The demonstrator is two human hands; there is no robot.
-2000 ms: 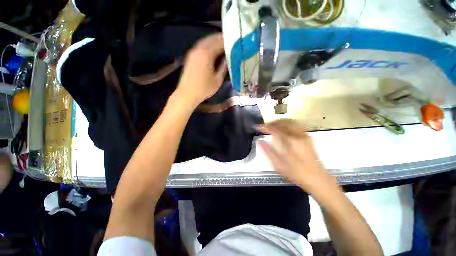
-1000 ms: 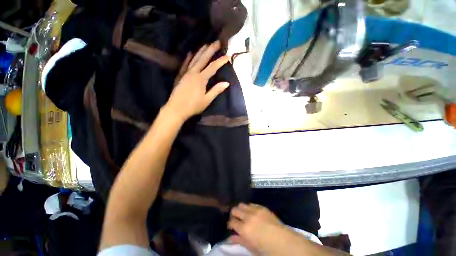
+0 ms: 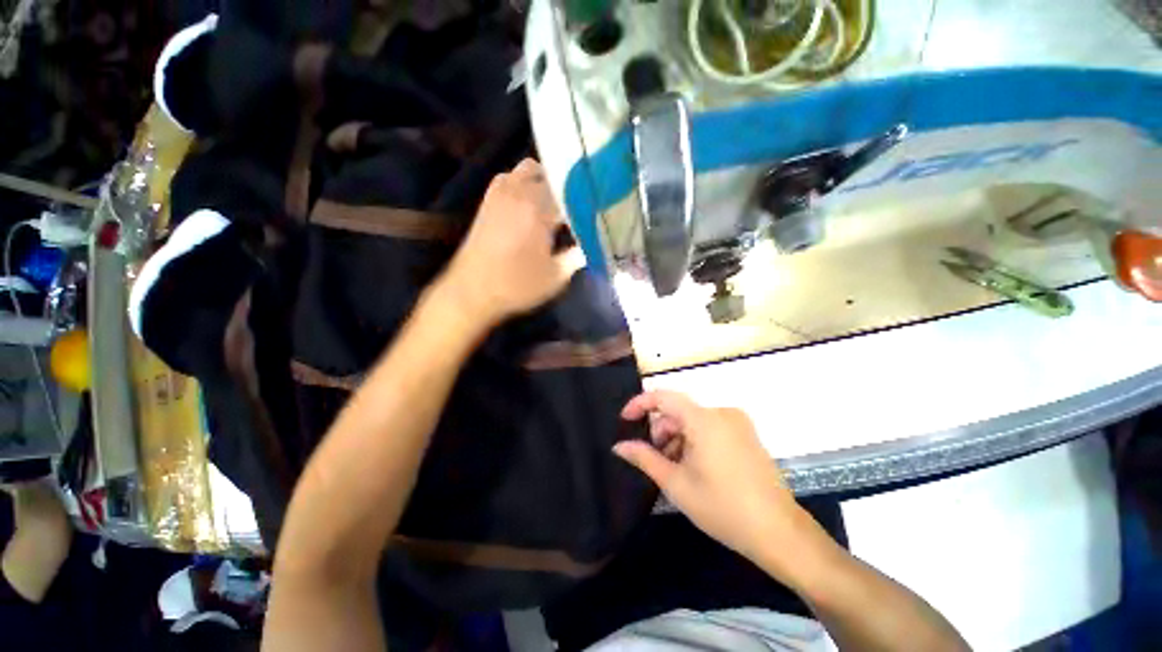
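Observation:
The black garment point(image 3: 510, 446) with brown strips point(image 3: 484, 557) lies left of the sewing machine, its right edge running by the lit needle area and over the table's front edge. My left hand point(image 3: 516, 248) has curled fingers and pinches the garment beside the machine's left end; some fingertips are hidden there. My right hand point(image 3: 707, 465) is at the garment's right edge, near the table front, thumb and bent fingers close to the cloth. Whether they grip it is not clear. The presser foot and needle tip cannot be made out in the glare.
The white and blue machine head point(image 3: 816, 140) stands at the upper right. Green snips point(image 3: 1013, 283) and an orange-capped item point(image 3: 1138, 262) lie on the bed. Taped cardboard point(image 3: 172, 446) is at left. Another person's arm point(image 3: 36, 541) shows at the far left edge.
My left hand has gone from spread flat on the garment to curled fingers. My right hand has risen from the lower garment edge to near the table front. The view has shifted, so the machine appears further left.

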